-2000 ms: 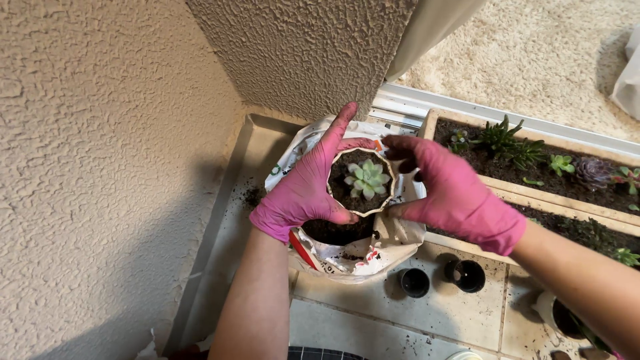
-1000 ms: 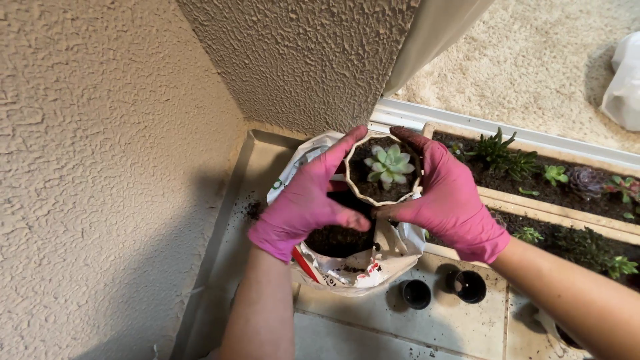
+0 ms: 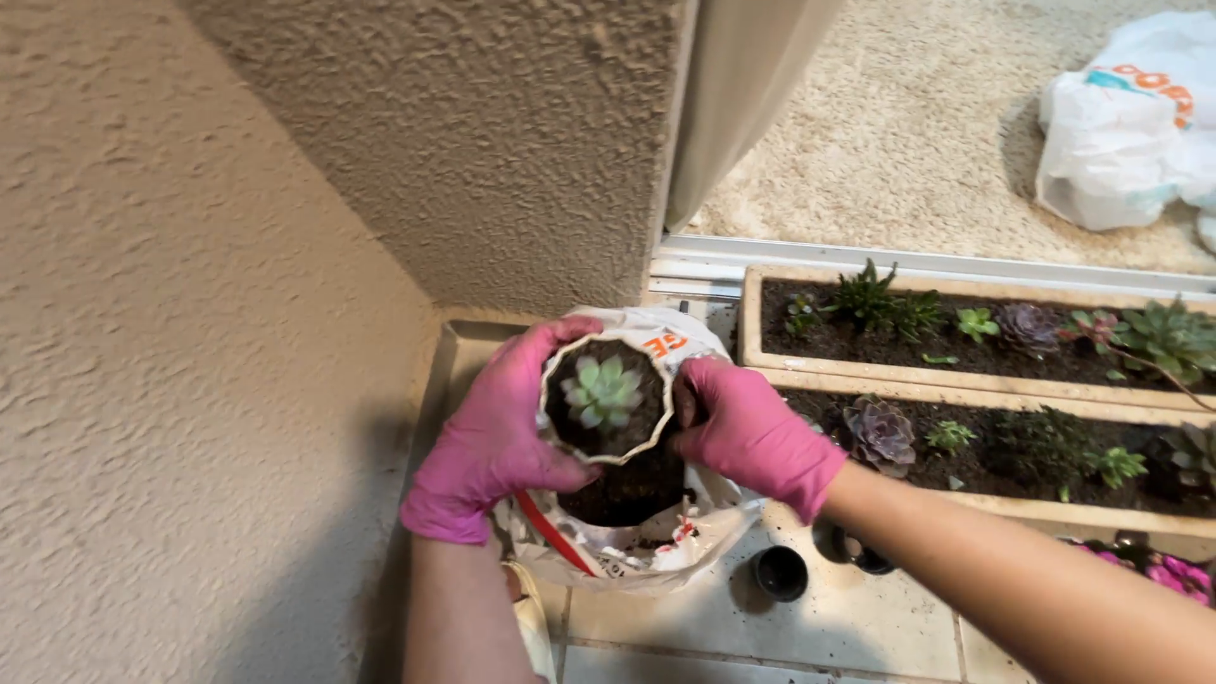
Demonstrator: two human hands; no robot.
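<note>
My left hand (image 3: 503, 423), in a pink glove, holds a round, scalloped-rim pot (image 3: 545, 407) by its left side. A pale green rosette succulent (image 3: 603, 391) sits in dark soil inside it. My right hand (image 3: 746, 423), gloved likewise, is at the pot's right side with fingers curled and soil on the fingertips; whether it touches the rim is unclear. Below the pot stands an open white plastic bag (image 3: 655, 570) with dark potting soil (image 3: 622, 494) in it.
Two long planters with succulents, one behind (image 3: 997, 372) and one in front (image 3: 1064, 508), lie at the right. Small black pots (image 3: 781, 573) stand on the floor tiles. A textured wall (image 3: 190, 332) rises at left. Beyond the door track (image 3: 703, 252), a white plastic bag (image 3: 1121, 123) lies on carpet.
A second ago both hands cupped the pot's sides. Now my right hand's fingers are curled beside it, while my left hand keeps hold of the pot. The view has shifted somewhat.
</note>
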